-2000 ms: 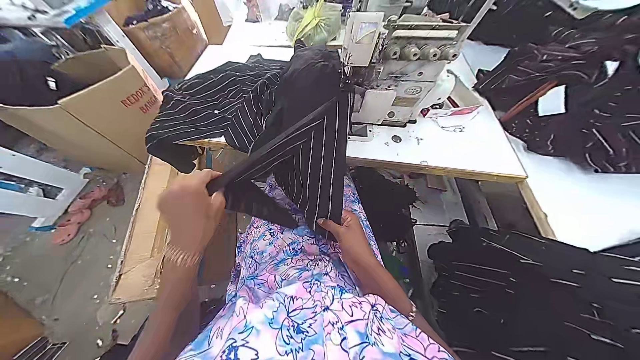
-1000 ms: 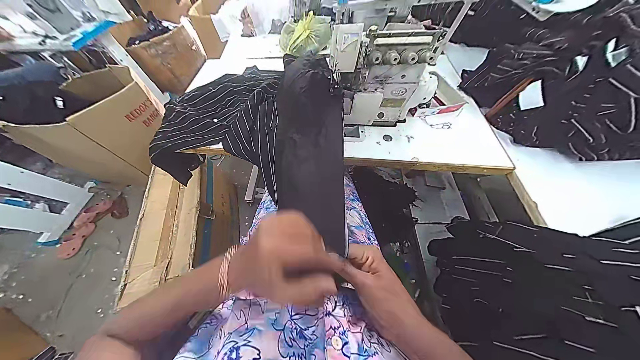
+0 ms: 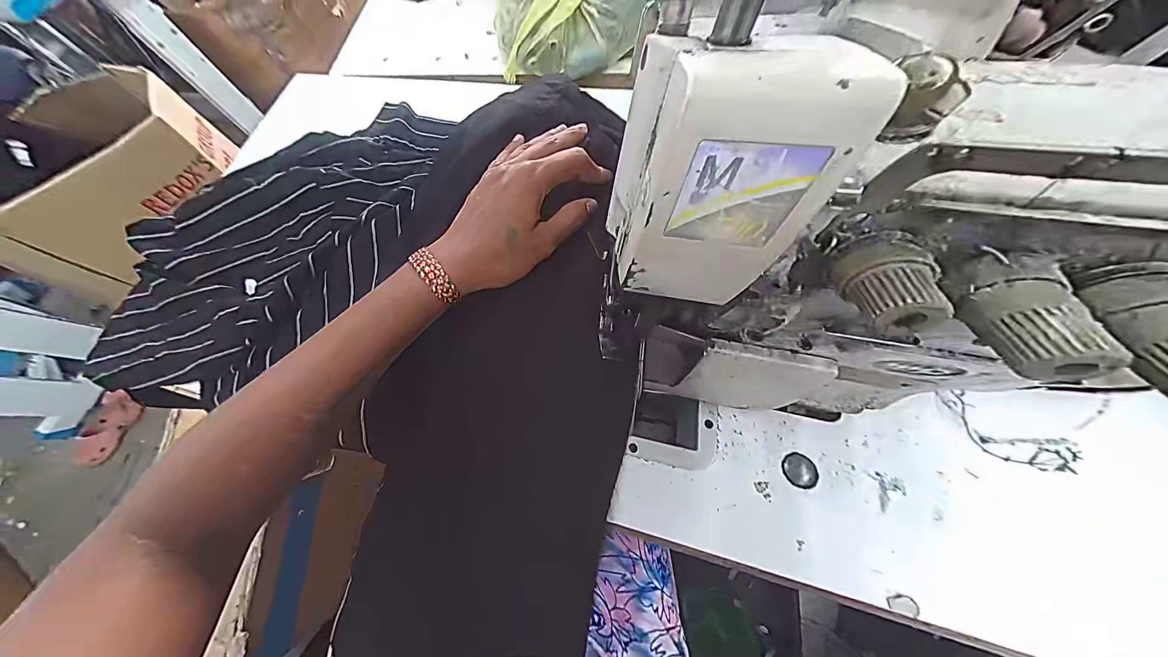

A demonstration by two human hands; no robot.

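Observation:
My left hand, with a beaded band at the wrist, lies palm down on a black cloth piece with its fingers spread. Its fingertips are close to the head of a white overlock sewing machine. The cloth's right edge runs by the needle and presser foot area, and its lower part hangs over the table's front edge. To the left, a black garment with white stripes is bunched on the table and partly under my forearm. My right hand is out of view.
The white machine table has loose thread on its right part. Behind stands a tied greenish plastic bag. Cardboard boxes are at the left, with pink footwear on the floor.
The view has moved much nearer to the machine. My left hand has gone from the cloth's near end over my lap to its far part beside the machine head. My right hand has left the view.

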